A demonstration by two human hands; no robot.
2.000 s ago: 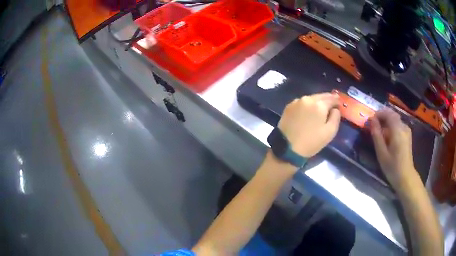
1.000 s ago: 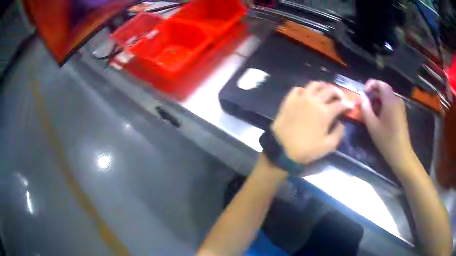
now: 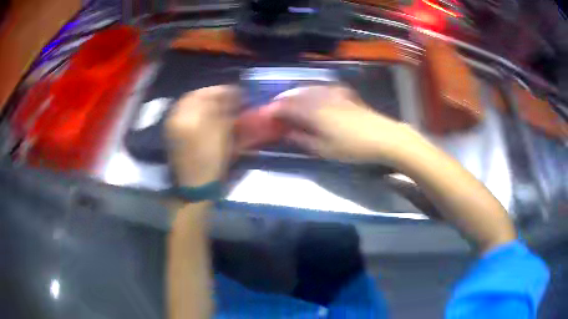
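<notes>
The frame is blurred. My left hand (image 3: 202, 128) and my right hand (image 3: 324, 121) are close together over the black base block (image 3: 367, 87). An orange-red carrier plate (image 3: 255, 129) shows between them; the fingers of both hands are on it. The fingertips are smeared and partly hidden, and any small workpiece cannot be made out. A silver-white locating strip (image 3: 286, 74) lies on the block just beyond the hands. A white label (image 3: 154, 113) is on the block's left end.
Red parts bins (image 3: 81, 99) stand at left. Orange guide plates (image 3: 208, 41) line the block's rear edge, below a black machine head (image 3: 293, 25). Stacked carrier plates (image 3: 449, 90) stand right of the block. Metal rails run behind, with a red light (image 3: 433, 14) at the upper right.
The view has swung right, so block and bins sit further left and the stack shows fully. My right hand has turned and reaches across towards my left, with the plate still between them.
</notes>
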